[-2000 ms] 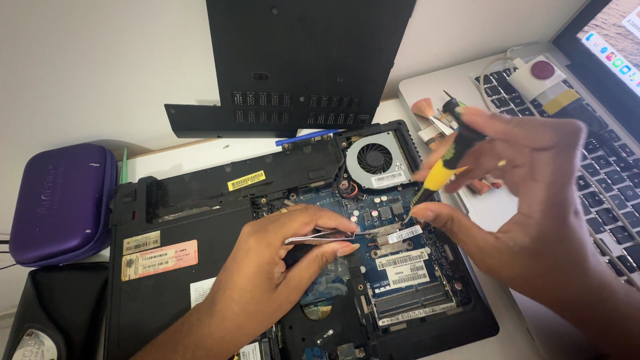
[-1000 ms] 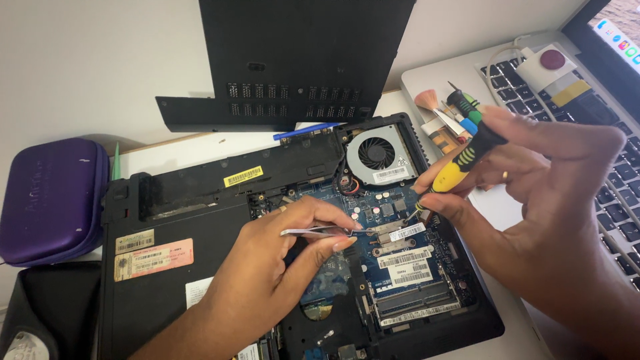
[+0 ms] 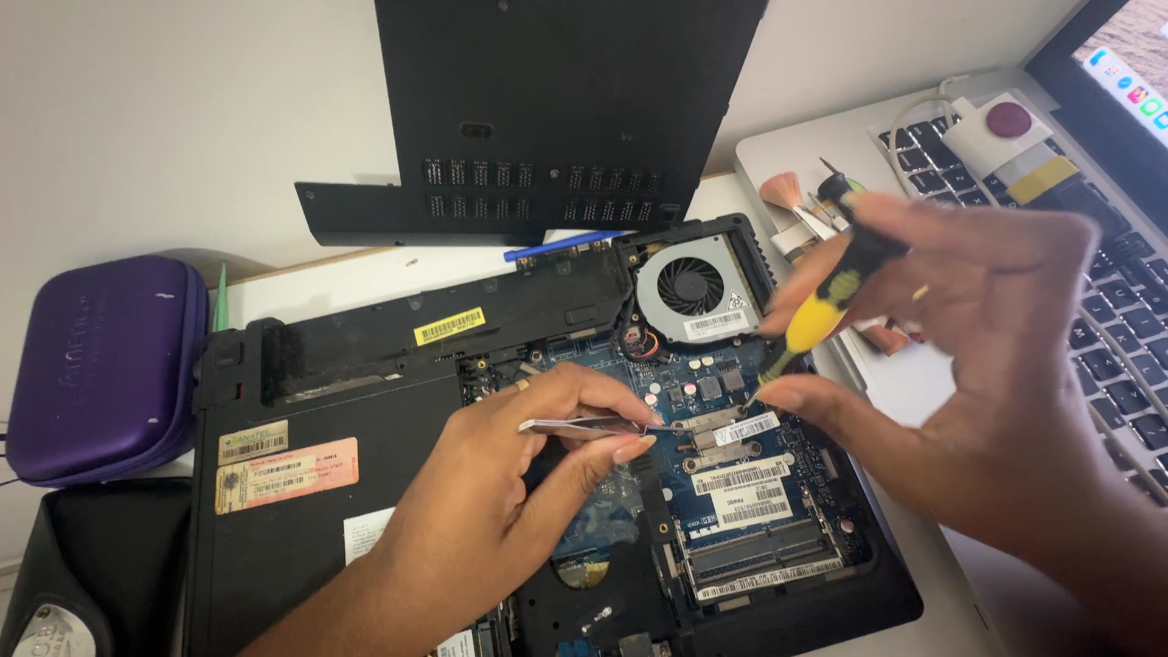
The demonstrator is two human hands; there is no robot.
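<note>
An opened black laptop (image 3: 347,401) lies with its underside up, its blue circuit board (image 3: 675,374) exposed. My left hand (image 3: 511,465) pinches metal tweezers (image 3: 584,426), whose tips reach a metal bracket (image 3: 712,422) of the heat sink. My right hand (image 3: 949,338) holds a yellow and black screwdriver (image 3: 814,319) at a slant. Its thin tip is at the right end of the same bracket, near a screw. Above the heat sink sits a round cooling fan (image 3: 691,286). Memory slots (image 3: 762,552) show below it.
The black bottom cover (image 3: 566,100) leans against the wall. A blue pry tool (image 3: 561,245) lies behind the laptop. At the left are a purple zip case (image 3: 105,365) and a black pouch (image 3: 100,566). A silver laptop (image 3: 1122,319) at the right carries a makeup brush (image 3: 785,193) and small items.
The fingers of my right hand have shifted on the screwdriver, which stands a little more upright than one second ago. My left hand keeps the tweezers at the bracket.
</note>
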